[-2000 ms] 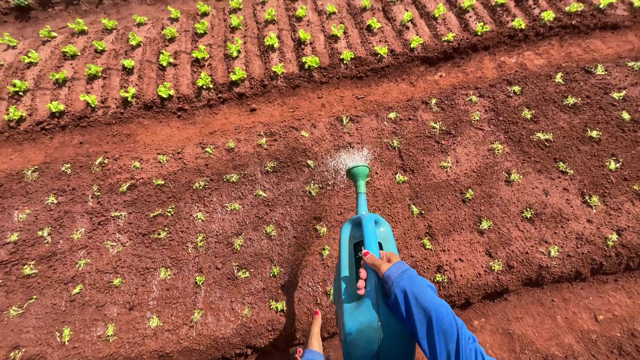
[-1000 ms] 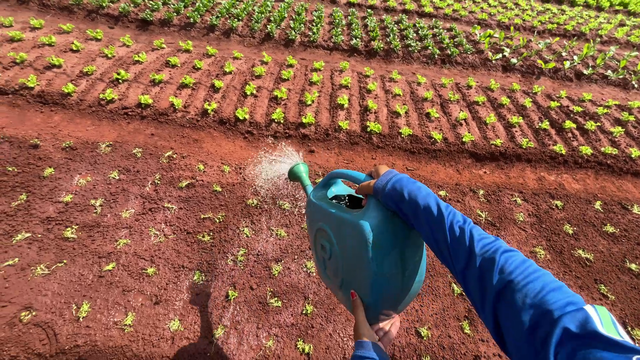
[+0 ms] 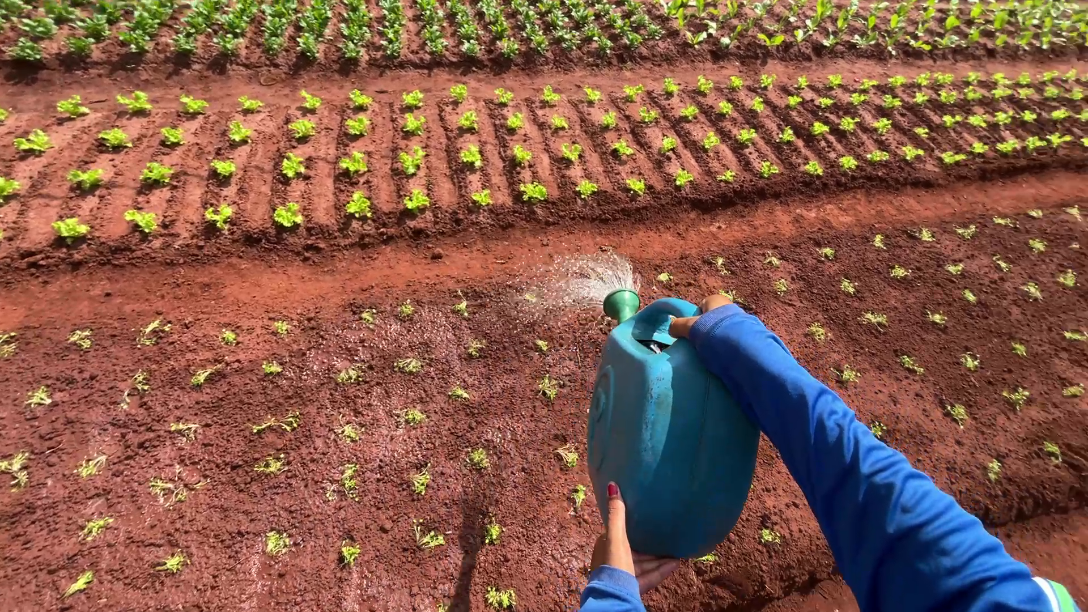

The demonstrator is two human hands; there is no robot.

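A blue plastic watering can [image 3: 671, 433] is tilted forward over the near bed of red soil, its green sprinkler rose [image 3: 621, 304] pointing away from me. A fan of water [image 3: 586, 280] sprays from the rose toward the bed's far edge. My right hand [image 3: 699, 316] grips the handle at the top of the can, its fingers partly hidden by the can and the blue sleeve. Low on the can, my left hand [image 3: 627, 544] supports the base, thumb up the side and fingers underneath. Small, partly limp seedlings [image 3: 412, 416] stand around the can in wet, dark soil.
A bare soil path [image 3: 340, 276] runs between the near bed and a furrowed bed of bright green lettuce-like seedlings [image 3: 287, 214]. Farther back grow rows of darker leafy plants [image 3: 353, 30]. At the lower right, the near bed's edge drops to another strip of soil [image 3: 1054, 544].
Two seconds ago the can stood more upright in view, with my left hand apart from it. One second ago my left hand was at its base. The view has tilted up toward farther beds.
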